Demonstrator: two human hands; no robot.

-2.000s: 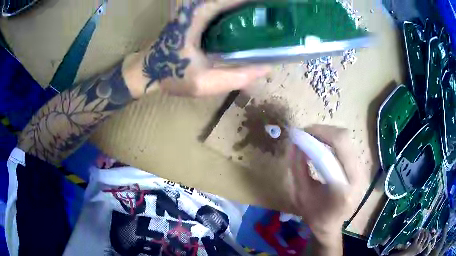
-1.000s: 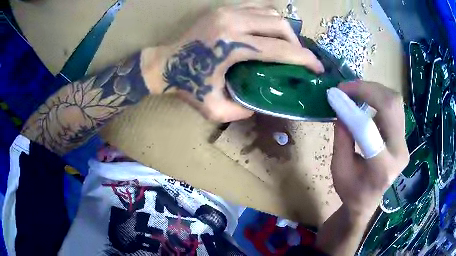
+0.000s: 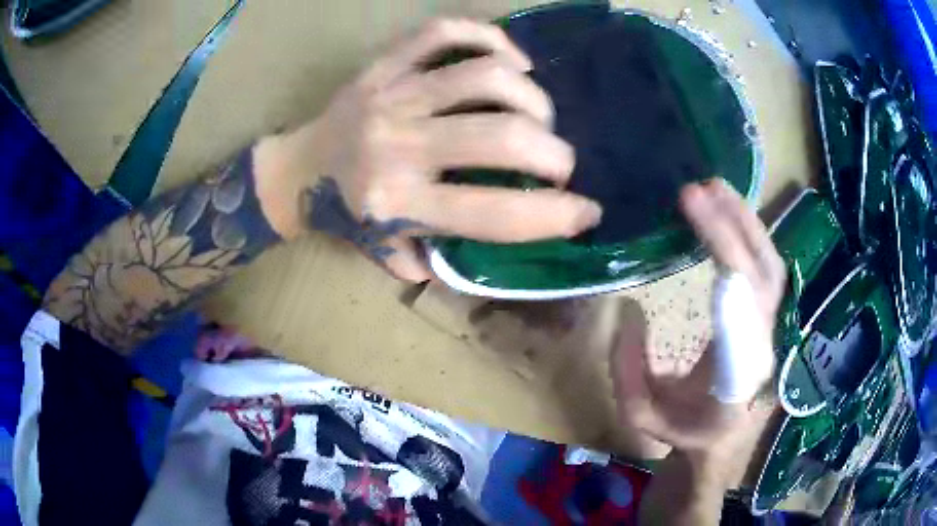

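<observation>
A green housing (image 3: 534, 269) with a silver rim and a dark inner panel (image 3: 627, 123) is held above the cardboard, its inside facing me. My left hand (image 3: 452, 154) grips its left side, with the fingers spread over the dark panel. My right hand (image 3: 699, 318) is at the housing's lower right, palm up and fingers apart; a fingertip is at the panel's edge, and I cannot tell whether it touches. A white finger cot (image 3: 742, 339) is on one of its fingers. The stained patch (image 3: 529, 324) shows partly below the housing; the small white cap is hidden.
Green housings with pale rims (image 3: 837, 339) are stacked along the right edge. A few small pale fittings (image 3: 719, 10) show at the top right; the housing may hide more. Tan cardboard (image 3: 308, 298) covers the bench. A green strip (image 3: 164, 128) lies at the upper left.
The housing has turned from its glossy outside to its dark inside and now covers the cap and most fittings. My left fingers now lie across the panel. My right hand has moved lower and opened.
</observation>
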